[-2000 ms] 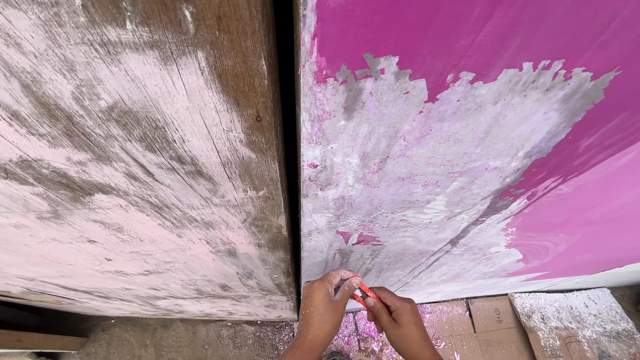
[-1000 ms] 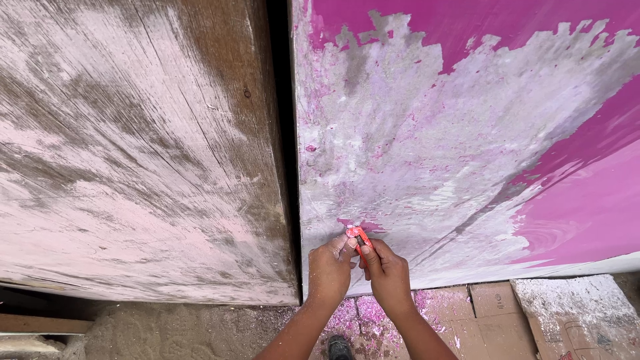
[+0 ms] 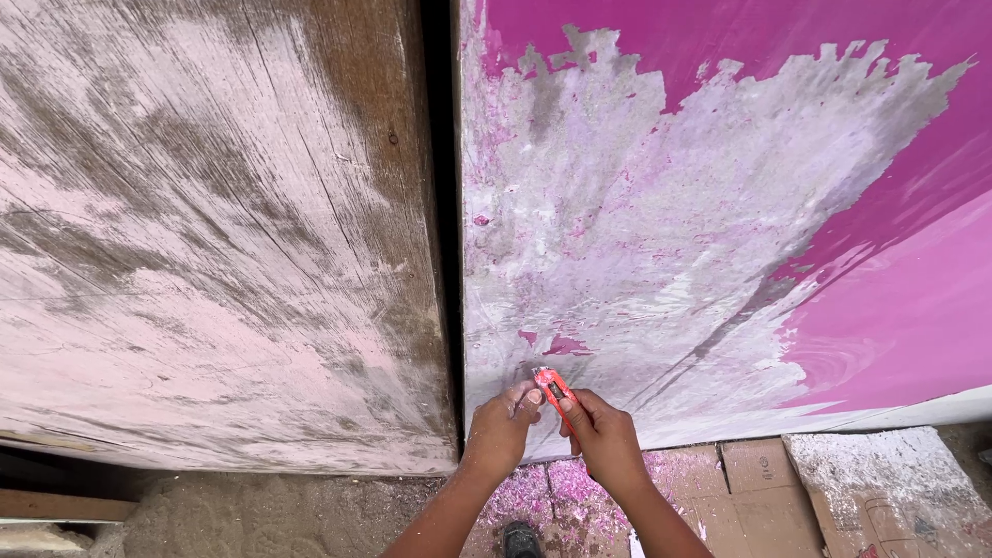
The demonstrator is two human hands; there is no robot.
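My right hand [image 3: 604, 434] is closed around a red utility knife [image 3: 559, 397], its tip pointing up and to the left at the lower part of the painted panel [image 3: 682, 201]. Close beside the knife's tip is my left hand [image 3: 500, 430], fingers curled and dusted with paint, near the panel; whether it touches the knife is unclear. Magenta paint covers the panel's top and right, while a large scraped patch shows greyish white. A small magenta remnant [image 3: 567, 345] lies just above the knife.
To the left stands a worn wooden panel [image 3: 232, 232] with pale pink paint, across a dark narrow gap [image 3: 443, 194]. Below are cardboard sheets [image 3: 759, 496] strewn with pink paint flakes [image 3: 527, 496], sandy ground [image 3: 256, 515], a dark shoe [image 3: 521, 540] and a wooden board [image 3: 66, 505] at lower left.
Both hands and the knife have moved up the panel from the bottom edge seen two seconds ago. My left fingers, close around the knife's tip earlier, now sit slightly lower beside it.
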